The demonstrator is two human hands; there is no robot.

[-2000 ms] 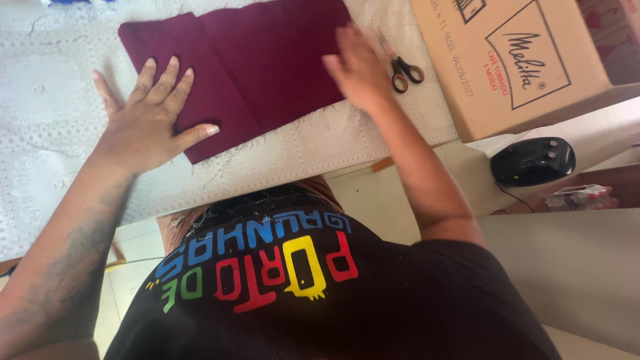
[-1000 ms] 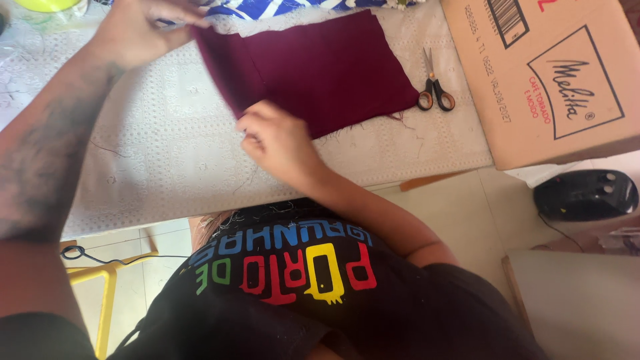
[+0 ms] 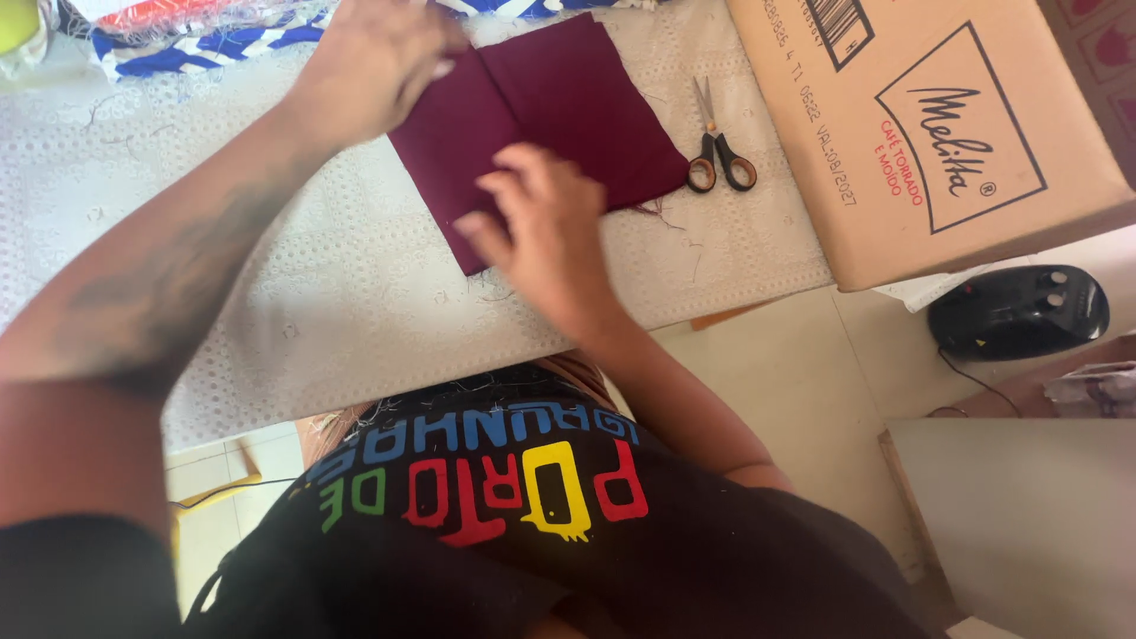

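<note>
A dark maroon cloth (image 3: 568, 106) lies folded on the white lace-patterned tablecloth, with a fold line across it and frayed threads at its near right edge. My left hand (image 3: 377, 75), blurred, is over the cloth's upper left edge; its fingertips are partly hidden. Above the cloth's near edge is my right hand (image 3: 546, 231), also blurred, its fingers apart and slightly bent, with nothing seen between them. Scissors (image 3: 714, 146) with black handles lie beside the cloth's right corner, their blades slightly apart and pointing away from me.
A Melitta cardboard box (image 3: 941, 133) stands at the right end of the table (image 3: 293, 337). Blue and white patterned fabric (image 3: 213, 49) lies along the far edge. Below the box, at the right, is a black device (image 3: 1016, 311) with a cord. Loose threads lie about the tablecloth.
The maroon cloth, spread wider two seconds ago, is now folded smaller. One second ago both my hands were at its left edge, lifting it; my right hand has since moved right, over the cloth.
</note>
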